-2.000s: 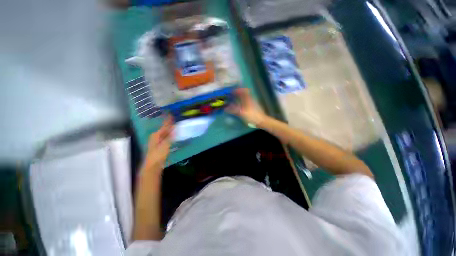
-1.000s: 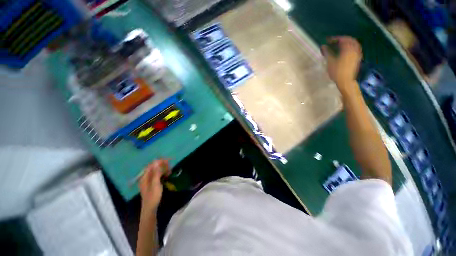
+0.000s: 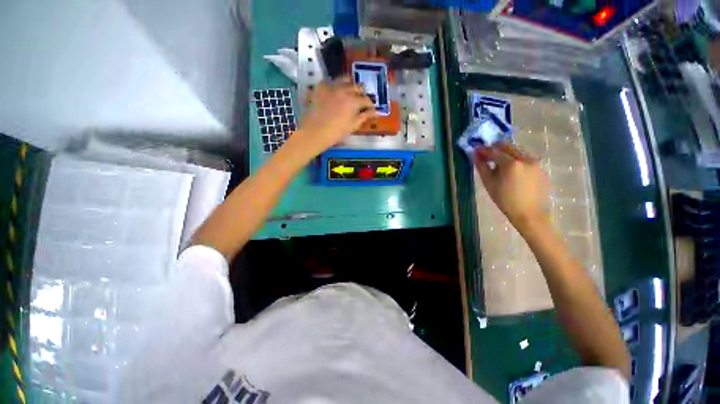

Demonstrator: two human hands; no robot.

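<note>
A phone housing (image 3: pixel 371 85) with a pale rim lies in the orange fixture nest (image 3: pixel 382 124) on the bench press. My left hand (image 3: pixel 339 113) is at the left side of this housing, fingers over the nest; whether it grips the housing is unclear. My right hand (image 3: pixel 511 177) holds another housing (image 3: pixel 485 132) by its near end above the beige blister tray (image 3: pixel 545 237). One housing (image 3: pixel 493 106) shows in the tray's far left corner, partly covered by the held one.
The start panel (image 3: pixel 365 170) is on the press front. A sheet of black squares (image 3: pixel 275 120) lies left of the press. White bagged trays (image 3: pixel 103 229) stand at the left. A loose housing (image 3: pixel 527 387) lies near my right sleeve. A control box (image 3: pixel 572 16) is overhead.
My left hand has moved from the bench's front edge up to the nest. My right hand has come from the tray's far right side to its left part and now holds a housing.
</note>
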